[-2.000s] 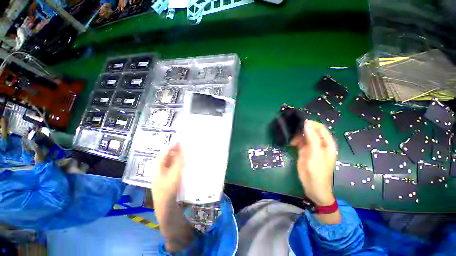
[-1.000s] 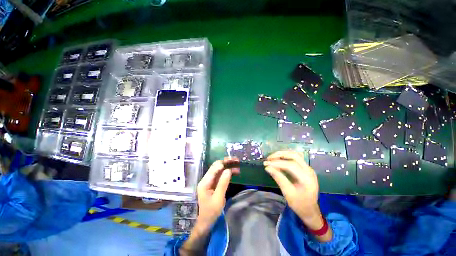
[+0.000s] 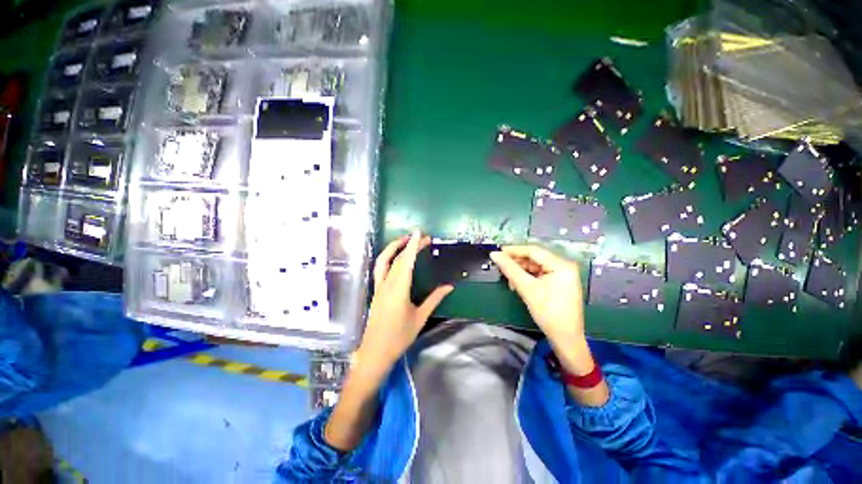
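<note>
A circuit board with black film (image 3: 465, 263) lies on the green mat between my hands. My left hand (image 3: 402, 288) is at its left edge, fingers and thumb apart. My right hand (image 3: 543, 284) has its fingertips pinched at the board's right edge; whether they grip the board or press on it is not clear. A white sticker sheet (image 3: 289, 227) with one black rectangle at its top lies on the clear blister tray (image 3: 376, 142).
Many finished boards (image 3: 662, 216) lie spread at the right. Flat tan sheets in clear plastic (image 3: 756, 85) are at the upper right. A second tray of darker boards (image 3: 66, 151) is at the far left. A blue sleeve (image 3: 66, 350) of another person is at lower left.
The sticker sheet went from my left hand onto the tray. Both hands came together at the board, which now shows black film over most of its face. The view has shifted.
</note>
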